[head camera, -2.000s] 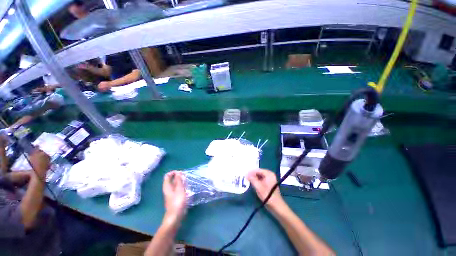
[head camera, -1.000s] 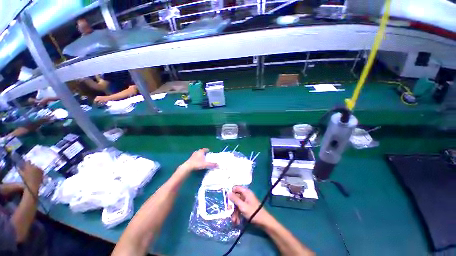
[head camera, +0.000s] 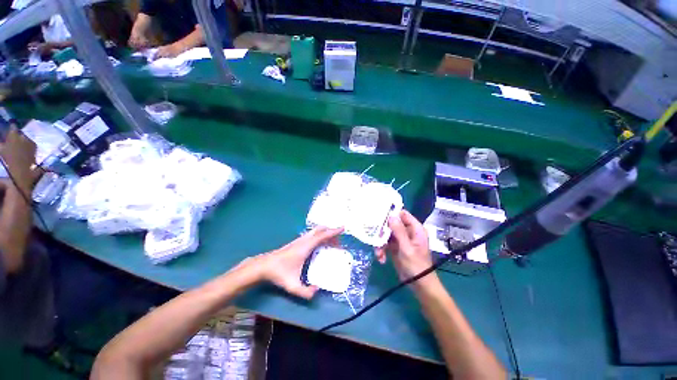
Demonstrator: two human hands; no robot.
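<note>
A white housing (head camera: 330, 270) with a thin white rod lies on a clear plastic bag (head camera: 361, 273) near the bench's front. My left hand (head camera: 291, 263) grips its left side, thumb at the top and fingers below. My right hand (head camera: 410, 243) pinches the right edge of another white housing (head camera: 377, 215), solid face up, beside a small pile of white pieces (head camera: 334, 200) with thin rods sticking out. The electric screwdriver (head camera: 568, 206) hangs tilted at the right, touched by neither hand. My right fingertips are partly hidden by the housing.
The screw feeder (head camera: 468, 199) stands right of the pile. A black cable (head camera: 386, 302) crosses over my right wrist. Bagged white frames (head camera: 148, 194) are heaped at left. A black tray (head camera: 644, 297) lies at right, an open cardboard box (head camera: 258, 345) below the bench edge.
My left hand has come from the pile down to the housing on the bag. My right hand has moved up and right and holds a housing. The screwdriver appears farther right and more tilted.
</note>
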